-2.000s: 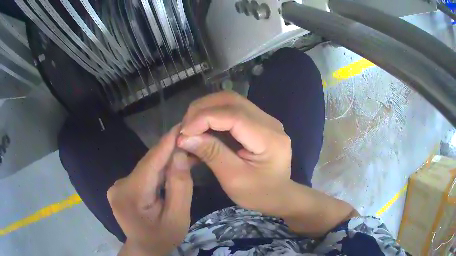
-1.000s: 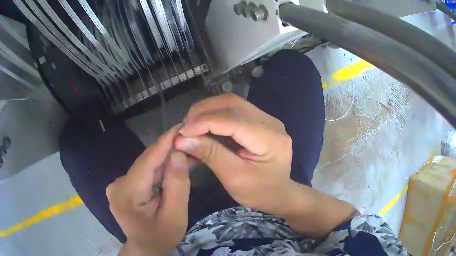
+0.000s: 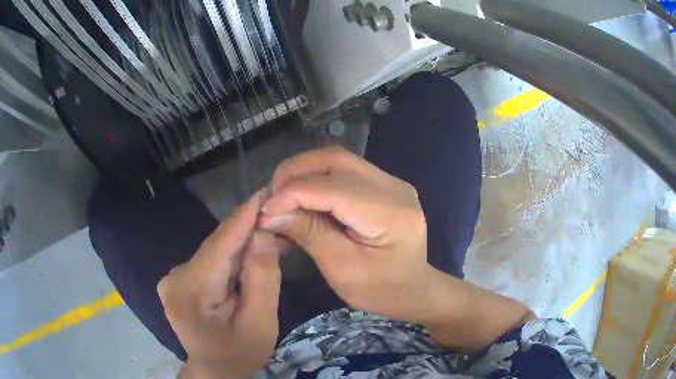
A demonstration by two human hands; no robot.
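My left hand [image 3: 226, 289] and my right hand [image 3: 352, 222] meet at the fingertips between my knees. Thumbs and fingers are pinched together on a thin piece of carrier tape, mostly hidden by the fingers. A faint clear strand [image 3: 242, 159] runs from above down towards the fingertips. The join or end of the tape cannot be made out. Beyond the hands, rows of pale carrier tape [image 3: 137, 63] hang down to a dark bar with light marks [image 3: 248, 121].
Thick grey tubes [image 3: 548, 63] cross the upper right beside a white bracket [image 3: 356, 59]. A brown cardboard box [image 3: 637, 296] is at the lower right. My knees [image 3: 426, 141] flank the hands. Yellow lines [image 3: 70, 318] mark the grey floor.
The right hand's fingers have shifted slightly down and left, and its knuckles are a little lower. The left hand has stayed almost in place. Both remain pinched together.
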